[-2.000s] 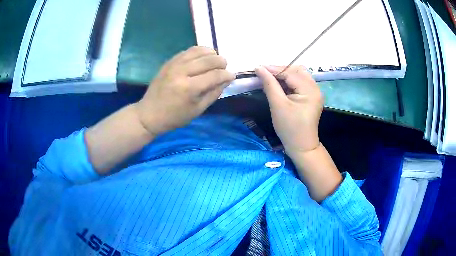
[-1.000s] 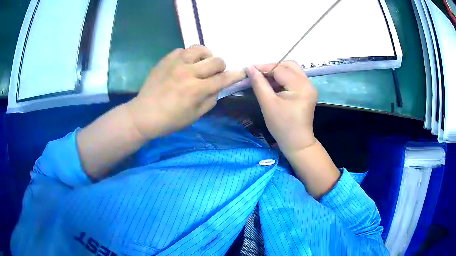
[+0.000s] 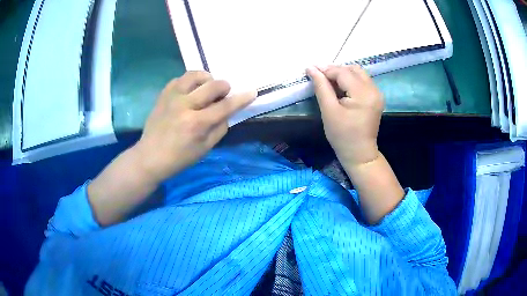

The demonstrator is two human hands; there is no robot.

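Note:
A white panel (image 3: 289, 40) with a black border lies on the green table, its near edge slanting up to the right. My left hand (image 3: 188, 118) rests at the near left part of this edge, index finger stretched along the black border; nothing shows held in it. My right hand (image 3: 349, 107) is at the middle of the near edge, thumb and index finger pinched on a narrow tape. The tape (image 3: 352, 30) runs as a thin line from the fingers up and right over the panel. The fingers hide where the tape meets the edge.
A black-bordered white panel (image 3: 58, 69) lies at the left on the green table (image 3: 147, 63). A black pen-like tool (image 3: 452, 85) and a short dark piece (image 3: 449, 106) lie to the right. Stacked white panels (image 3: 498, 63) stand at the far right. A blue bin (image 3: 448, 173) holds white sheets.
My left hand has moved left and down, away from my right hand, baring a stretch of black border between them. My right hand has shifted slightly right. The whole panel appears lower and more left in view.

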